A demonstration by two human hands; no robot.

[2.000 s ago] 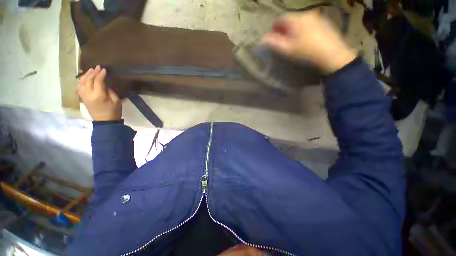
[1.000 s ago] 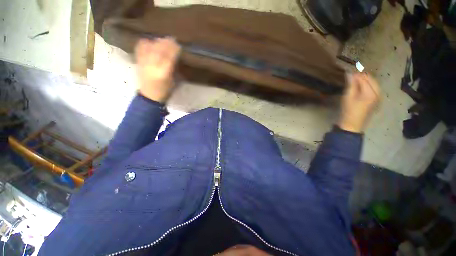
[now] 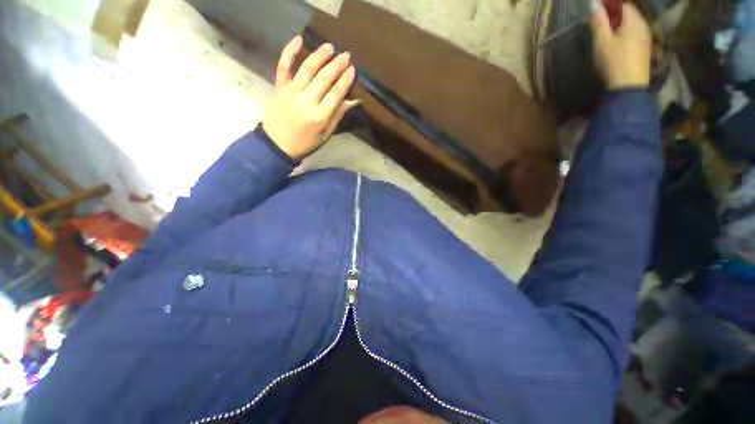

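A brown garment panel (image 3: 464, 83) lies slanted on the cloth-covered table, with a narrow black seam strip (image 3: 414, 118) along its middle. Its right end looks curled or folded. My left hand (image 3: 313, 95) rests on the panel beside the left part of the strip, fingers spread. My right hand (image 3: 622, 45) is closed on the red handle of the iron (image 3: 571, 70) at the top right, just right of the panel. The iron's dark body shows partly; the rest is cut off or hidden.
The off-white table cloth (image 3: 464, 25) shows around the panel. Dark cut pieces (image 3: 687, 199) are piled at the right edge. A wooden frame (image 3: 50, 199) and a red bag (image 3: 99, 236) are below at the left.
My right hand has let go of the panel's right end and taken the iron's handle. The view has turned, so the panel slants more. My left hand now lies spread on it.
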